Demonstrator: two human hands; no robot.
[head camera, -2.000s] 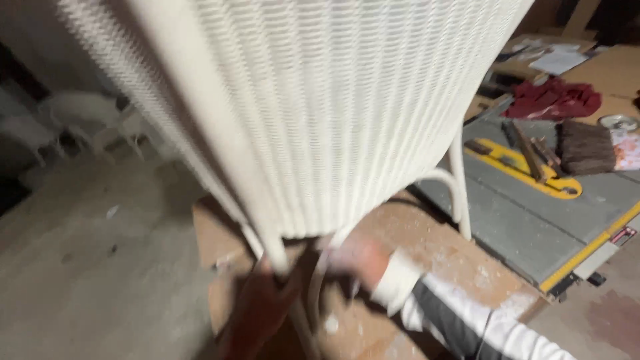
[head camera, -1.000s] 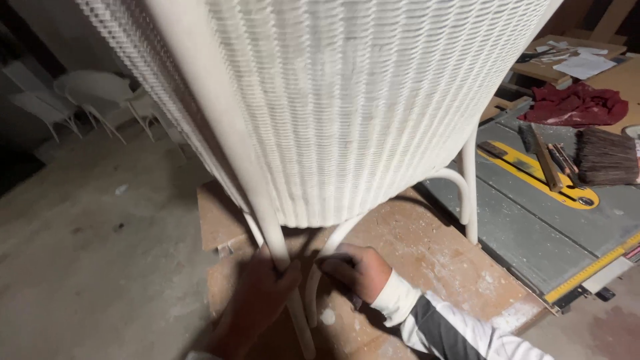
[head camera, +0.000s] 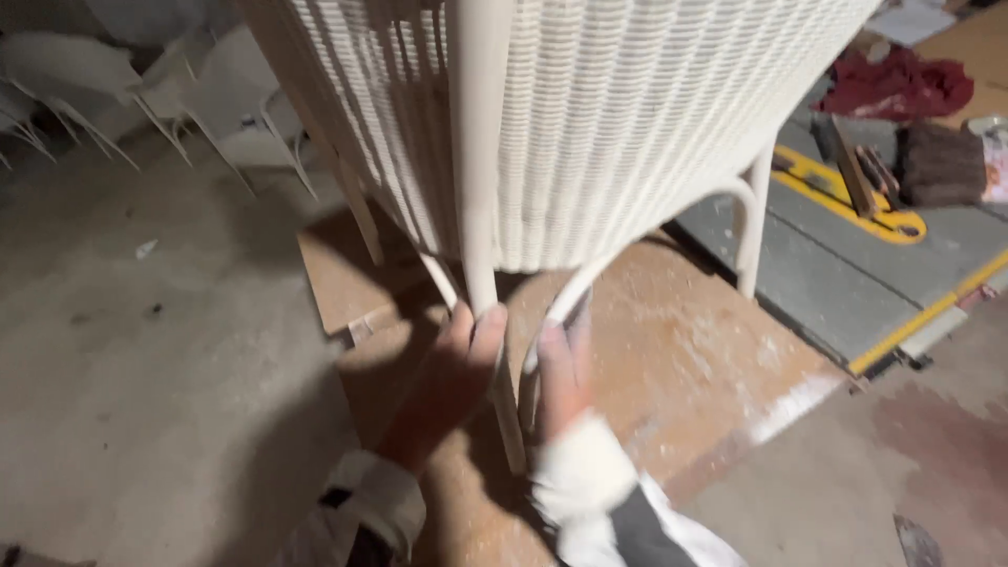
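A white woven wicker chair (head camera: 583, 142) stands on a worn wooden board (head camera: 669, 346), its near corner toward me. My left hand (head camera: 449, 370) grips the near chair leg (head camera: 479, 236) just below the weave, fingertips around its upper part. Just right of it, my right hand (head camera: 565, 362) is closed on the curved brace (head camera: 579, 291) that bends down beside that leg. The leg's lower end rests on the board between my wrists. Both palms are partly hidden, and the picture is a little blurred.
Right of the board lies a grey saw table (head camera: 835, 276) with a yellow insert (head camera: 843, 197), a wide brush (head camera: 941, 165), wooden sticks and a dark red cloth (head camera: 898, 83). More white chairs (head camera: 236, 102) stand on the concrete floor (head camera: 157, 315) at the back left.
The chair now shows more of its left side, its near corner facing me more squarely. Both hands stay low at the near leg and brace.
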